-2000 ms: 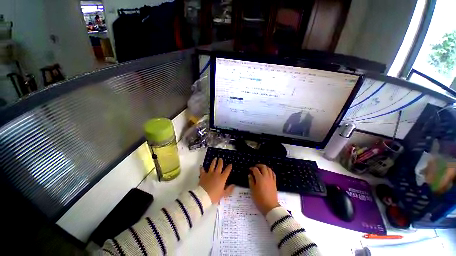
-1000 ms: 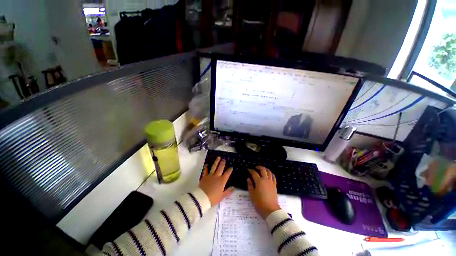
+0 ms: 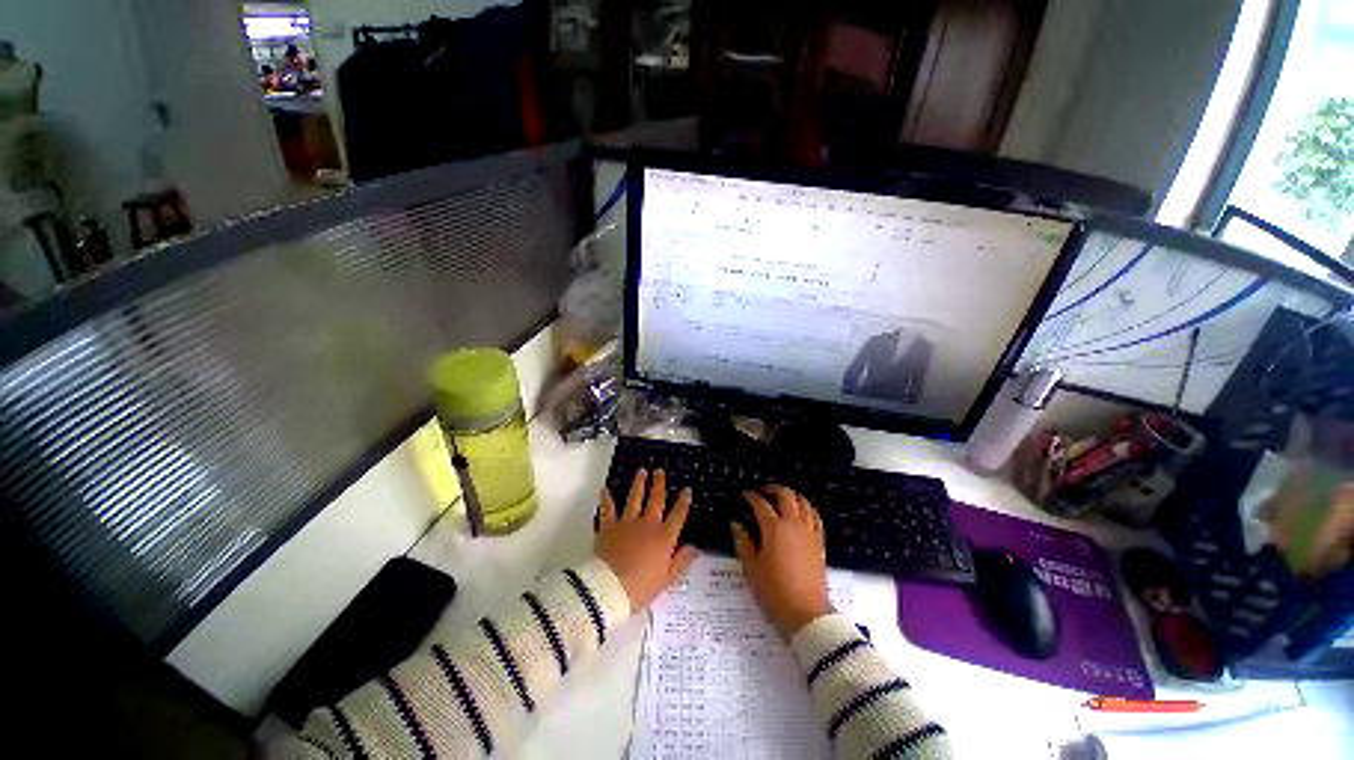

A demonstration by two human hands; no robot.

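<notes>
A long black keyboard [image 3: 876,520] lies in front of the monitor [image 3: 846,297], which shows a white document page with a dark jacket picture. My left hand [image 3: 642,546] rests on the keyboard's left part, fingers spread. My right hand [image 3: 783,557] rests on its middle part, fingers bent over the keys. Neither hand holds anything. Printed sheets [image 3: 720,683] lie below the keyboard, partly covered by my hands and right sleeve.
A black mouse [image 3: 1019,606] sits on a purple pad [image 3: 1091,631]; a red pen [image 3: 1143,705] lies below it. A green-lidded bottle [image 3: 490,453] and a black case [image 3: 364,636] are at left. A pale flask [image 3: 1014,420], pen holder [image 3: 1114,468] and dark blue rack [image 3: 1262,505] stand right.
A dark highlighted spot at the left of the document, seen two seconds ago, no longer shows. Both hands stay on the keyboard with only slight finger shifts. The view has shifted slightly.
</notes>
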